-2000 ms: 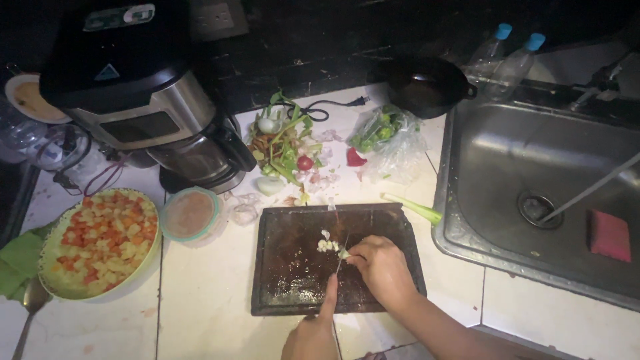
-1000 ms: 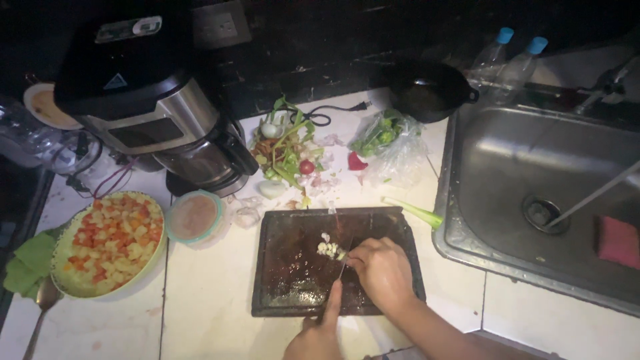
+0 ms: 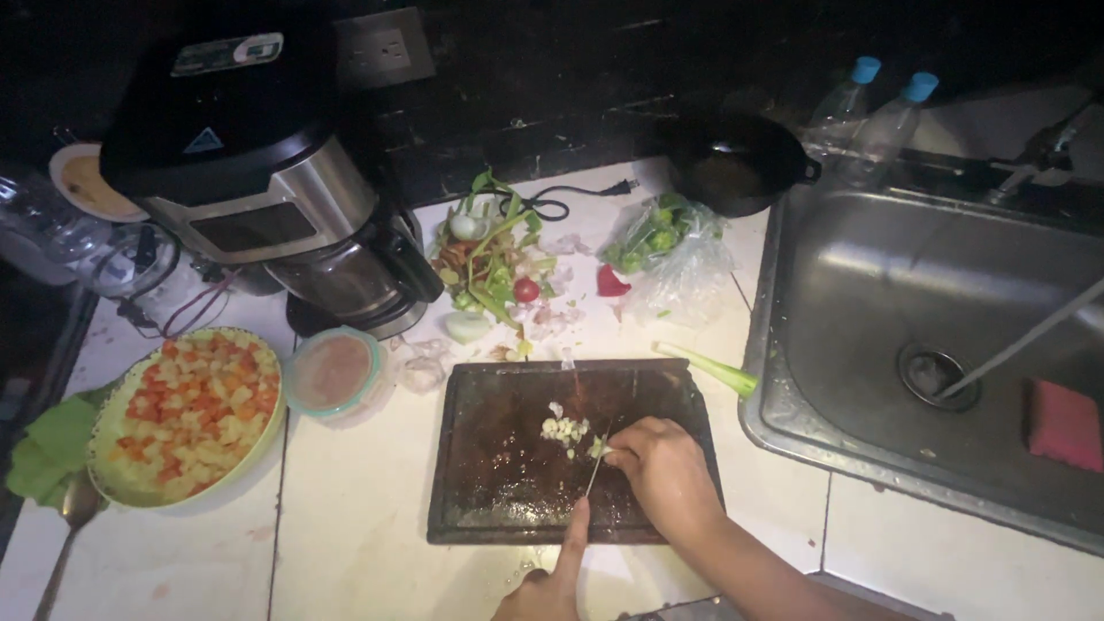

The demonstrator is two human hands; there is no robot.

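Observation:
A dark cutting board [image 3: 509, 483], wet on its surface, lies on the white tiled counter. My left hand [image 3: 556, 573] grips a knife [image 3: 595, 471] from the near edge, its index finger stretched along the thin blade; the handle is hidden. To the right of the blade, my right hand [image 3: 664, 474] pinches a small pale piece, probably a garlic clove [image 3: 598, 446], against the board. Small chopped whitish pieces [image 3: 565, 429] lie in a loose pile just left of the blade.
Left are a bowl of diced vegetables [image 3: 194, 414], a spoon [image 3: 78, 509], a lidded container [image 3: 335, 371] and a coffee maker [image 3: 259, 190]. Behind lie vegetable scraps [image 3: 487, 250] and a plastic bag [image 3: 681, 267]. Right are a green stalk [image 3: 707, 369], a black pan [image 3: 733, 164] and a metal sink [image 3: 862, 328].

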